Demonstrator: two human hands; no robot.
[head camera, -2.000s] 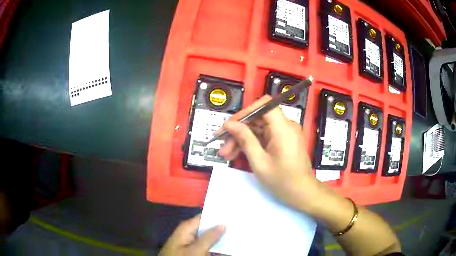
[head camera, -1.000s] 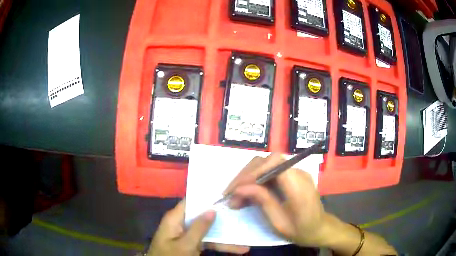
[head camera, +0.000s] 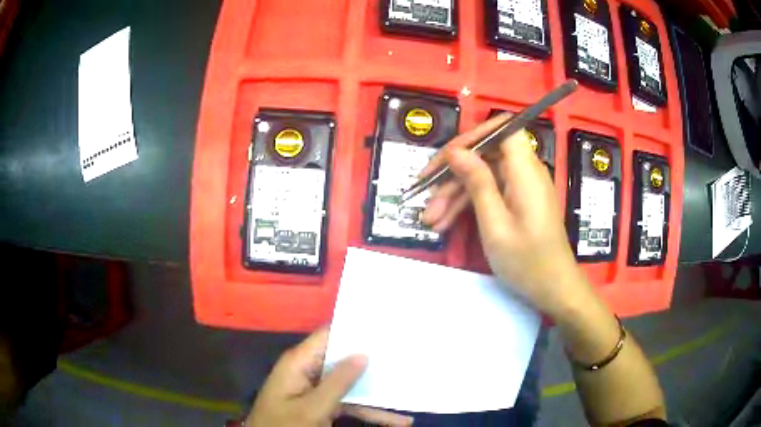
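My right hand (head camera: 509, 208) holds dark tweezers (head camera: 526, 118) like a pen. Their tip is at the lower label area of the second phone unit (head camera: 415, 167) in the front row of the red foam tray (head camera: 209, 208). My left hand (head camera: 309, 388) holds a white sheet (head camera: 434, 338) by its left edge, with the thumb on top, just below the front row. The leftmost unit (head camera: 289, 196) lies in its pocket with a gold disc and white label. My right hand partly covers the third unit. Any sticker at the tip is too small to tell.
A white strip with rows of dark dots (head camera: 107, 108) lies on the dark green bench (head camera: 171, 50) at left. More units fill the tray's back row. A dark slab (head camera: 691, 92), a white-framed fan (head camera: 738, 108) and a printed paper (head camera: 731, 213) are at right.
My right hand has moved from the white sheet up to the second unit, with the tweezers still in it. The sheet has shifted slightly right in my left hand.
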